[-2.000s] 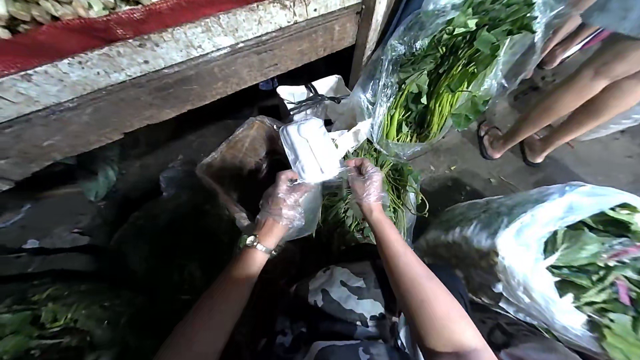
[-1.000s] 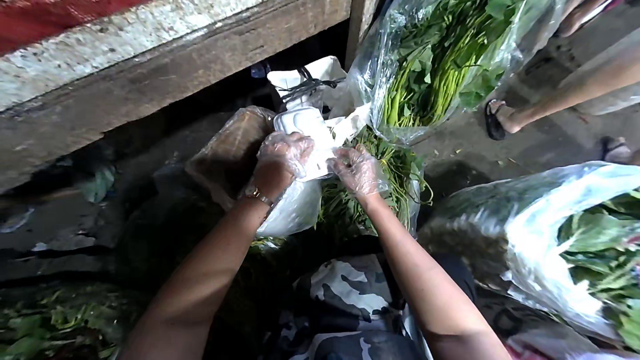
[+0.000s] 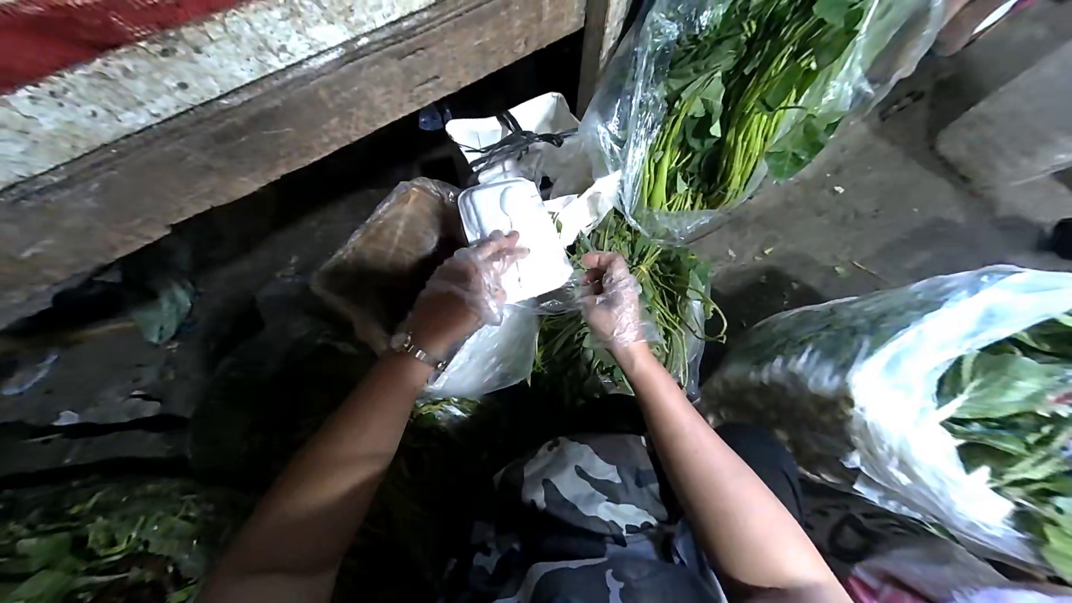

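A white takeout-style container [image 3: 523, 222] lies near the middle of the view. My left hand [image 3: 477, 280], in a clear plastic glove, rests on its lower part with the fingers spread. Just right of the container, my right hand [image 3: 613, 297], also gloved, has its fingers curled and pinches clear plastic film that stretches toward the container. Whether the film belongs to a bag or to the glove I cannot tell. Behind the container stands a white box [image 3: 548, 113] with dark ties over it. Leafy green stems [image 3: 653, 268] lie beneath and beside my right hand.
A clear bag of long-stemmed greens [image 3: 720, 126] lies at the upper right, and another leafy bag [image 3: 888, 377] at the right. A brown plastic-wrapped bundle [image 3: 398, 243] sits left of the container. A wooden beam [image 3: 293, 126] crosses the upper left. More greens [image 3: 100, 536] lie lower left.
My left hand has gone from the container's lower edge onto its face. The person standing at the upper right has moved mostly out of view.
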